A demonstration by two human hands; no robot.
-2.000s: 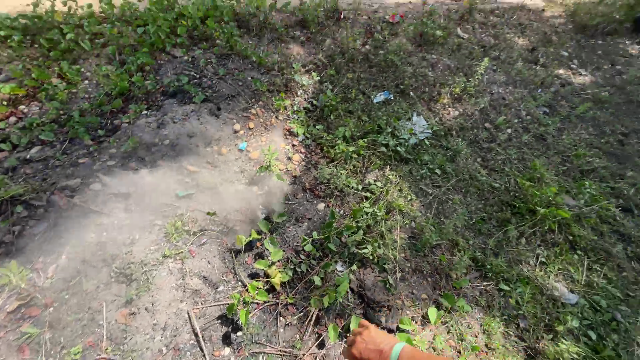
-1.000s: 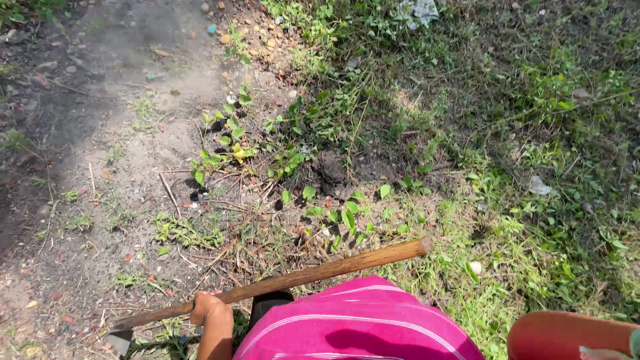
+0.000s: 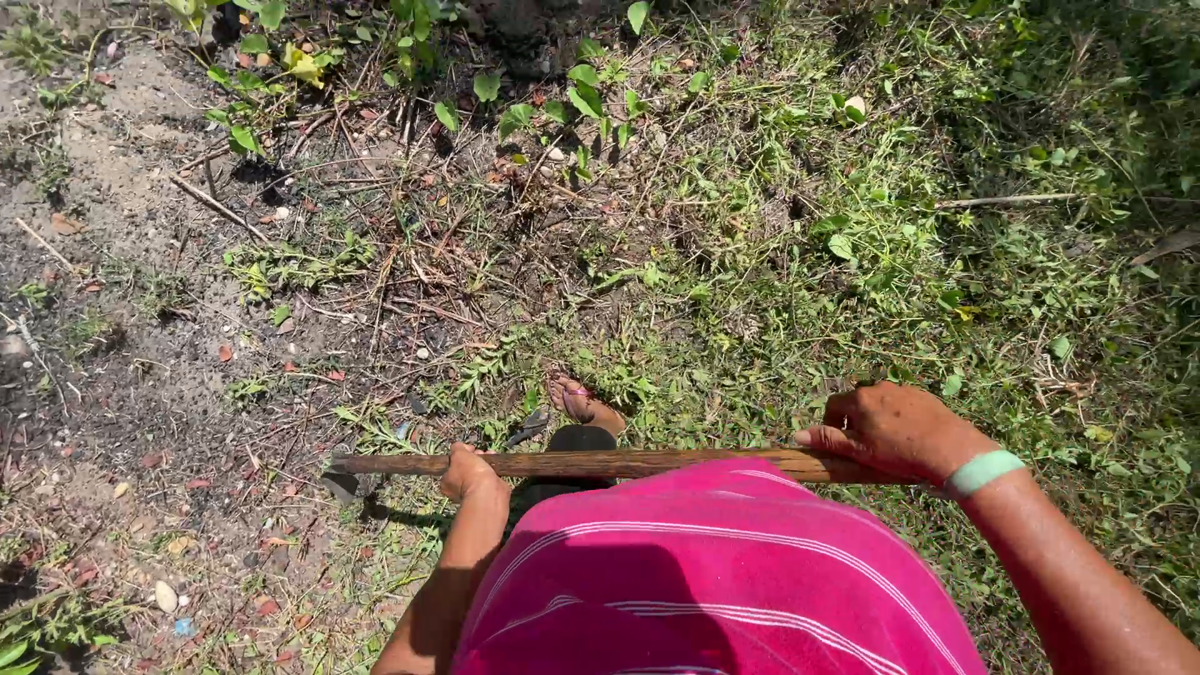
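Note:
A hoe with a wooden handle lies level across the front of my body, its dark metal blade at the left end. My left hand is closed around the handle not far from the blade. Near the right end, my right hand, with a pale green band at the wrist, rests on the handle, thumb along its upper edge; the fingers' undersides are hidden. My pink shirt with white stripes is just below the handle.
My foot in a sandal shows beyond the handle. Bare soil with stones and a dry stick spreads at the left. Grass and low weeds cover the right side. Leafy green sprouts grow at the top.
The view has tilted down towards my body. My right hand, apart from the handle one second ago, is now on it near its right end. My left hand still holds it.

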